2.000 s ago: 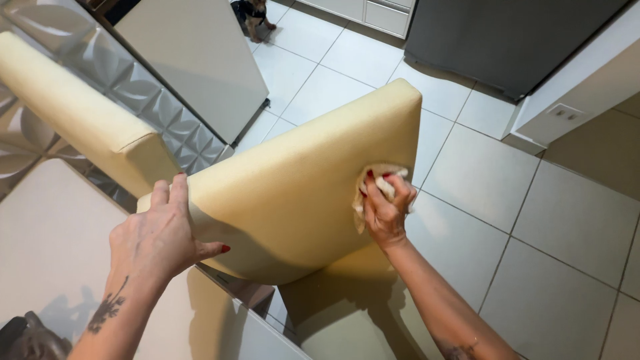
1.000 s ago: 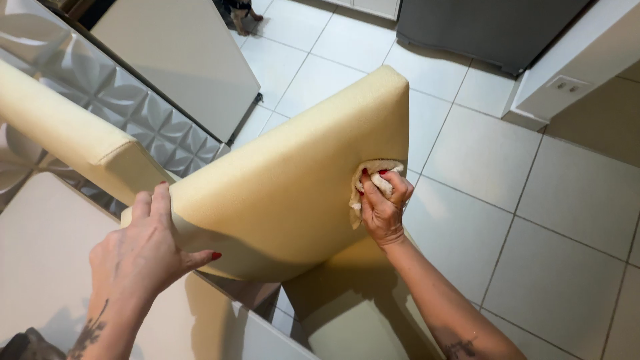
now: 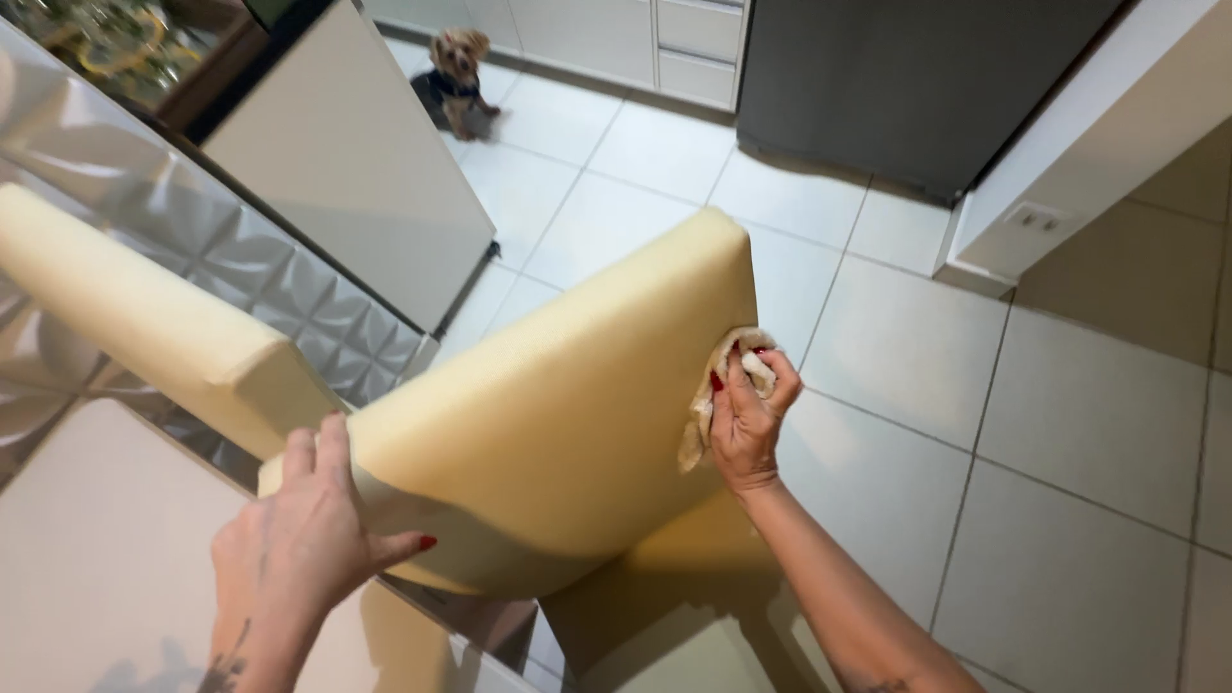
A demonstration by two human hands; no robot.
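Observation:
A cream upholstered chair backrest (image 3: 568,414) stands at the centre of the head view, tilted in the picture. My left hand (image 3: 303,529) grips its near left end, fingers over the top edge and thumb on the face turned to me. At the backrest's right edge, my right hand (image 3: 756,414) presses a bunched beige cloth (image 3: 698,419) against the surface. The chair's seat (image 3: 693,616) lies below, partly in shadow. A second cream backrest (image 3: 144,318) is at the left, close to my left hand.
A white table top (image 3: 106,520) fills the lower left, beside a textured white wall panel (image 3: 231,241). Beyond are a white cabinet side (image 3: 356,164), a small dog (image 3: 457,82) on the tiled floor (image 3: 885,356), white drawers (image 3: 698,53), a dark grey appliance (image 3: 895,87) and a wall corner with an outlet (image 3: 1038,218).
The view has tilted up, and more of the dog shows. My right hand stays with the cloth at the backrest's right edge; my left hand keeps its hold on the left end.

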